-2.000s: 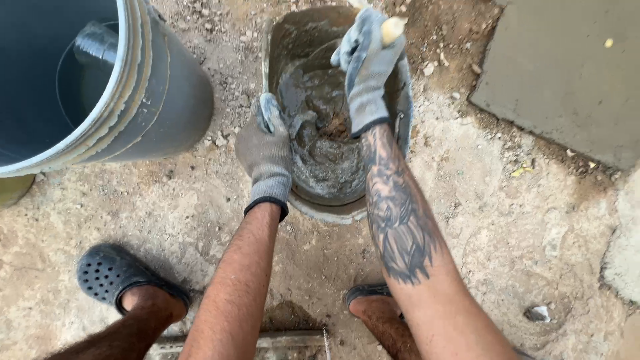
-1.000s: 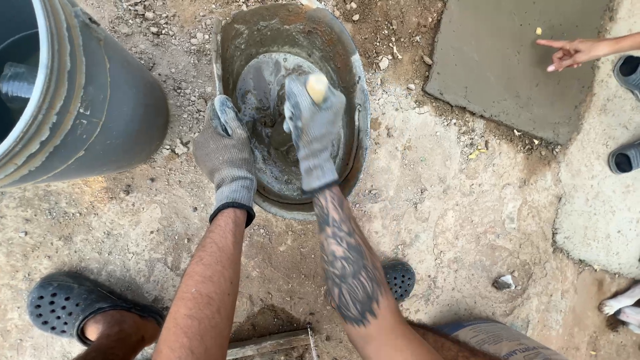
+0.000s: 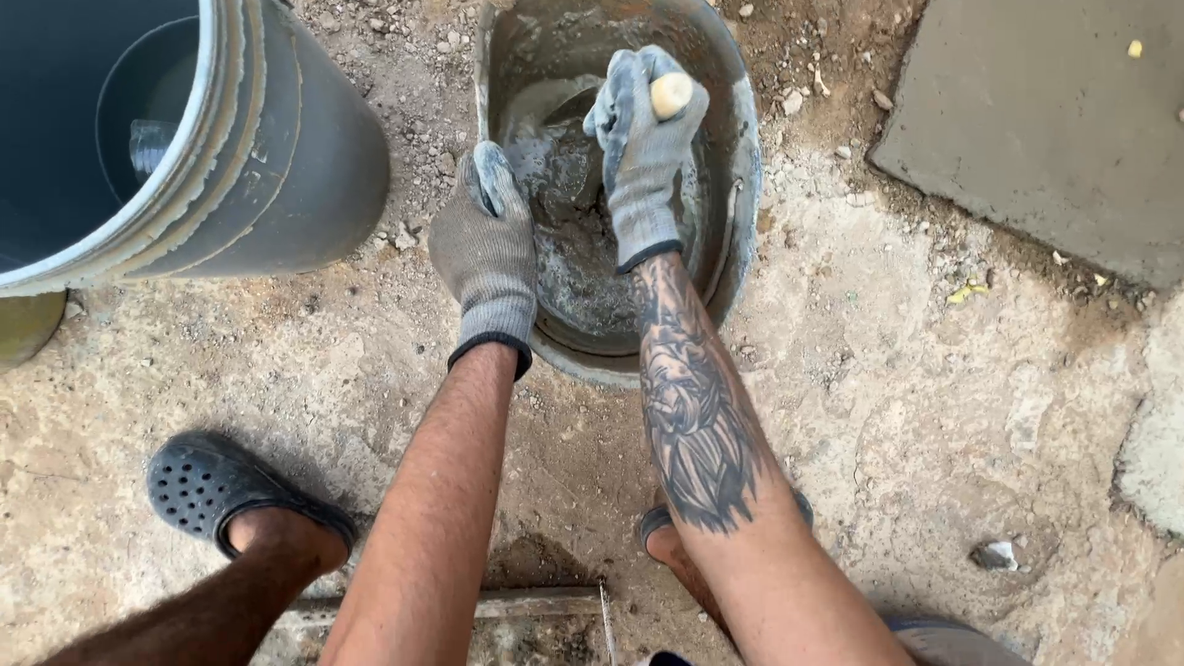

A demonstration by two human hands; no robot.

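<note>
My gloved left hand [image 3: 486, 240] grips the left rim of a mortar-caked bucket [image 3: 745, 102], thumb on top of the edge. Wet grey mortar [image 3: 587, 287] lies inside it, with a browner, rougher patch near the middle. My gloved right hand [image 3: 647, 139] is closed around a tool's pale wooden handle [image 3: 672, 94], over the mortar inside the bucket. The handle's end points up toward me. The lower part of the tool is hidden beneath the hand, so its kind cannot be told.
A large grey plastic bucket [image 3: 324, 157] holding liquid and a clear object stands at the left. A smooth wet cement slab [image 3: 1045, 120] lies at upper right. Loose stones [image 3: 793, 102] dot the ground. A wooden strip [image 3: 541, 602] lies between my feet, which wear dark clogs.
My right hand, still on the handle, has shifted within the bucket. The other person's hand that pointed over the slab one second ago is out of view. The view has shifted.
</note>
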